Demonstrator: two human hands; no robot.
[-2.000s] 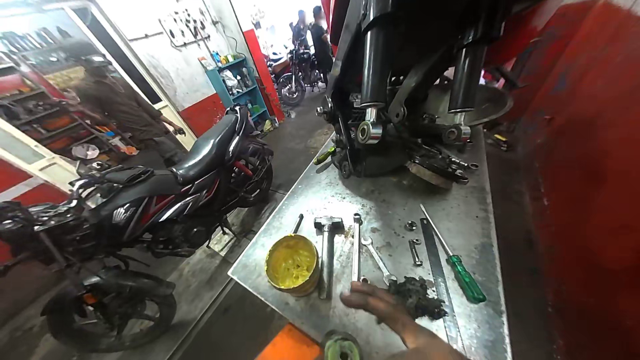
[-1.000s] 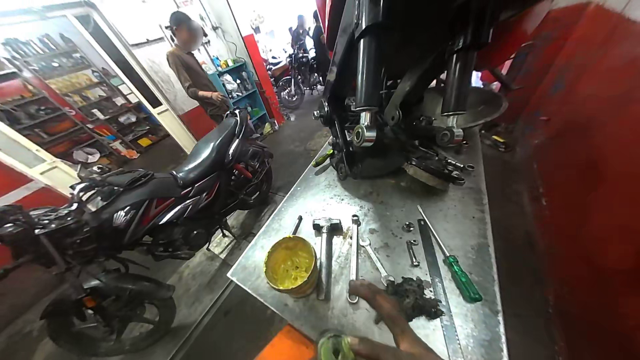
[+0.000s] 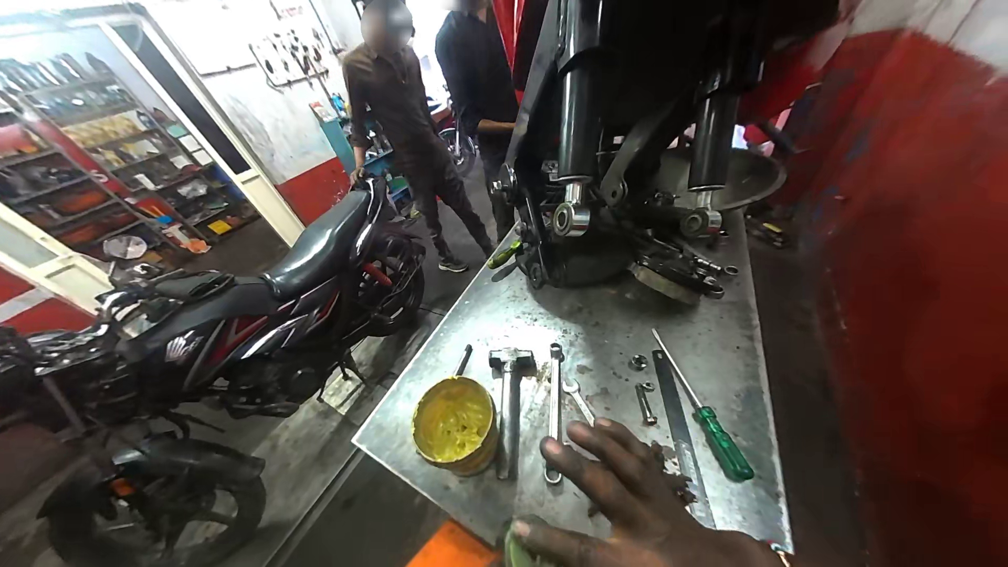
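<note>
My right hand (image 3: 630,496) reaches in from the bottom, palm down and fingers spread, its thumb against a green object (image 3: 520,547) cut off by the lower edge. Beneath and beside the fingers lies a dark, greasy clump (image 3: 679,482), partly hidden. Left of the hand are a combination wrench (image 3: 554,417), a hammer (image 3: 510,417) and a tin of yellow grease (image 3: 453,429). An open-end wrench (image 3: 580,400) lies just beyond the fingertips. To the right are a bolt (image 3: 646,403), a nut (image 3: 638,362), a flat metal strip (image 3: 679,433) and a green-handled screwdriver (image 3: 718,445). My left hand is out of view.
Motorcycle shock absorbers (image 3: 579,118) and dark frame parts stand over the far end of the metal table (image 3: 472,323). A motorcycle (image 3: 260,307) is parked at left. Two people (image 3: 402,118) (image 3: 476,87) stand behind it. A red wall (image 3: 906,276) runs along the right.
A person has come from the left to the parked motorcycle's rear, one hand now on its tail. My right thumb has come onto the green object, which was uncovered two seconds ago.
</note>
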